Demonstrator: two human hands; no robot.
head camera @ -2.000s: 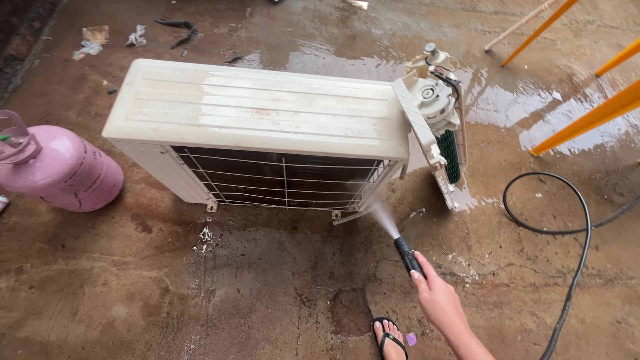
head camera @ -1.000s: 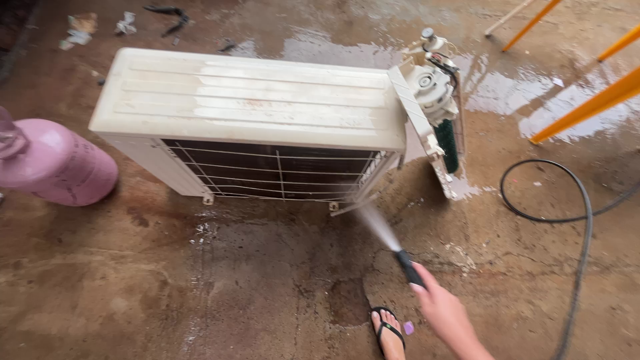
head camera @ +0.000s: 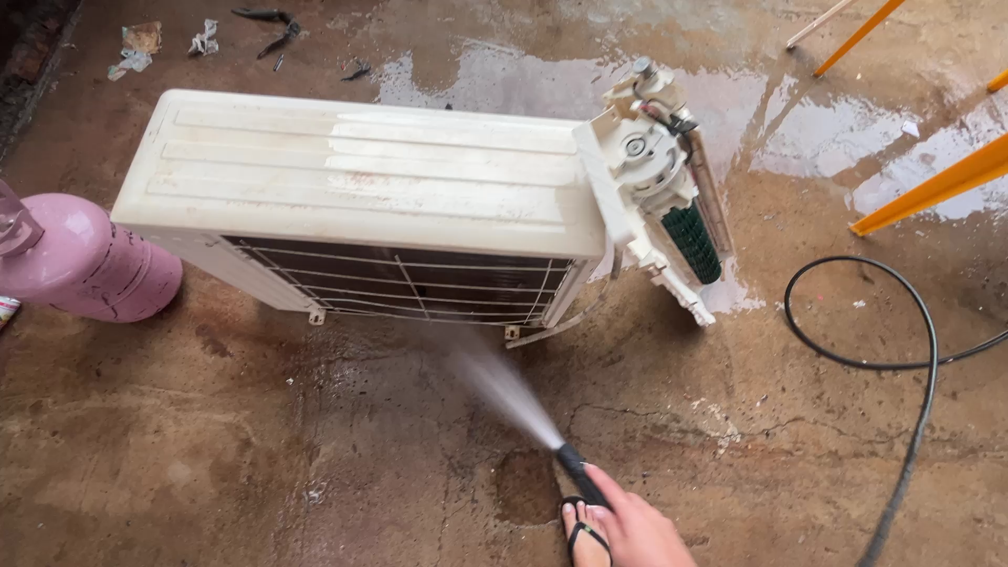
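My right hand [head camera: 642, 528] is closed around a black spray nozzle [head camera: 579, 468] at the bottom centre, above a foot in a black flip-flop. A fan of water [head camera: 504, 386] leaves its tip and reaches the lower front of a white air-conditioner outdoor unit [head camera: 362, 173]. The unit stands on the wet floor with its dark wire-grilled side facing me. Against its right end leans a white plastic part of an indoor unit with a motor [head camera: 650, 161] and a green cylindrical blower fan [head camera: 693, 244]. My left hand is out of view.
A pink gas cylinder [head camera: 102, 260] stands left of the outdoor unit. A black hose [head camera: 925, 409] loops over the concrete floor [head camera: 197, 441] at the right. Orange metal legs [head camera: 937, 185] rise at the upper right, beside puddles. Scraps and black pieces [head camera: 287, 31] lie behind the unit.
My right hand has moved left and lower with the nozzle. The spray has shifted from the right end of the grille toward its lower middle.
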